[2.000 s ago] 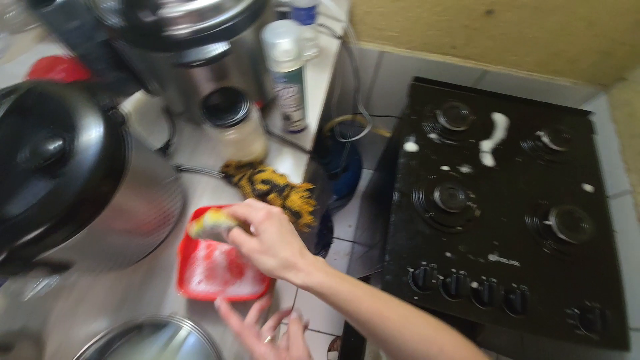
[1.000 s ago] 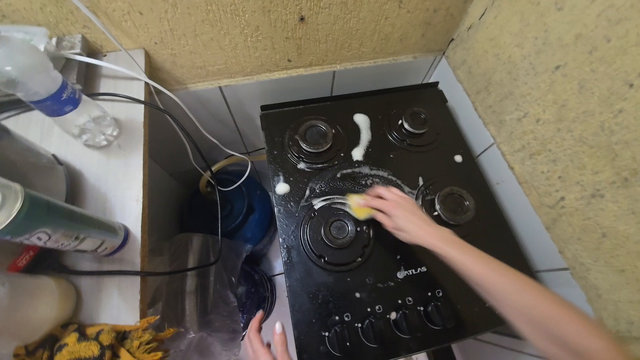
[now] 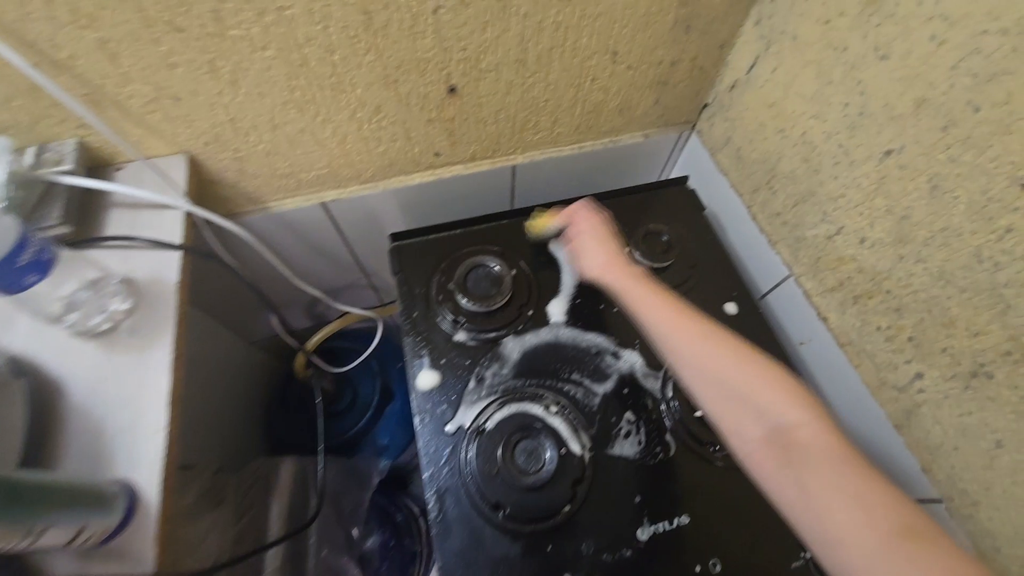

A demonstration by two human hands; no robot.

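My right hand [image 3: 590, 240] grips a yellow sponge [image 3: 543, 224] at the back edge of a black Atlas gas cooktop [image 3: 632, 496]. Beneath the hand, a white streak of cleaner [image 3: 563, 288] runs toward the front. Foam is smeared in an arc [image 3: 560, 344] behind the front-left burner [image 3: 528, 454]. The back-left burner [image 3: 483, 282] and back-right burner [image 3: 654, 244] lie on either side of the hand. My forearm partly covers the front-right burner. My left hand is out of the picture.
Left of the cooktop stands a blue gas cylinder [image 3: 344, 392] with a yellowish hose and loose cables [image 3: 264, 248]. A counter [image 3: 148, 384] holds a clear plastic bottle [image 3: 96, 304] and a spray can [image 3: 64, 512]. Tiled, yellow textured walls [image 3: 448, 96] meet behind the cooktop.
From the red tray two seconds ago, my right hand with the sponge went to the cooktop's middle, then to its back edge. Foam smears have spread there. My left hand has left the view.
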